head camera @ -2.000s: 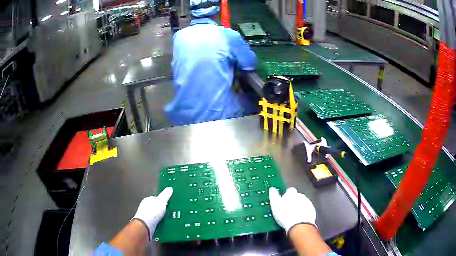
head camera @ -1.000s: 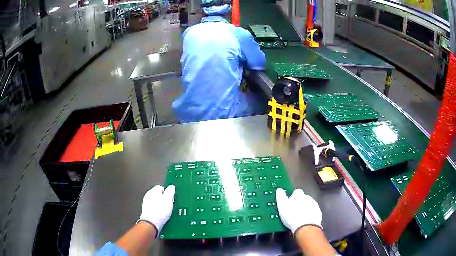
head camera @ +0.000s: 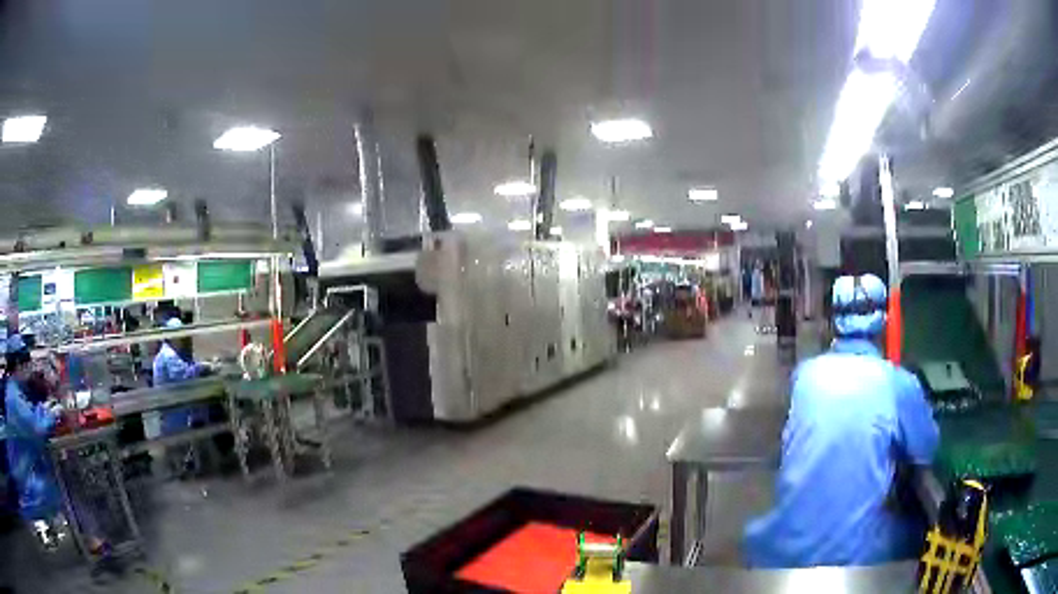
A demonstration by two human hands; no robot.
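Observation:
Neither of my hands is in the picture; the view is raised and turned left. Nearest in front of me is the far edge of the steel bench (head camera: 777,579), cut off by the lower edge. A small green frame on a yellow base (head camera: 596,565) stands at its left corner. The yellow cage holder with a black round item (head camera: 956,540) stands at its right end. The board and the soldering iron are out of view.
A black tote bin with red-orange lining (head camera: 531,557) stands left of the bench. A person in a blue smock (head camera: 853,447) is beyond it, beside the green conveyor belt (head camera: 986,450). A large pale machine (head camera: 511,331) and other people are farther left.
The view has swung up and to the left. My gloved hands and the green board they held at both sides have left the picture; the bench and bin now sit low at right.

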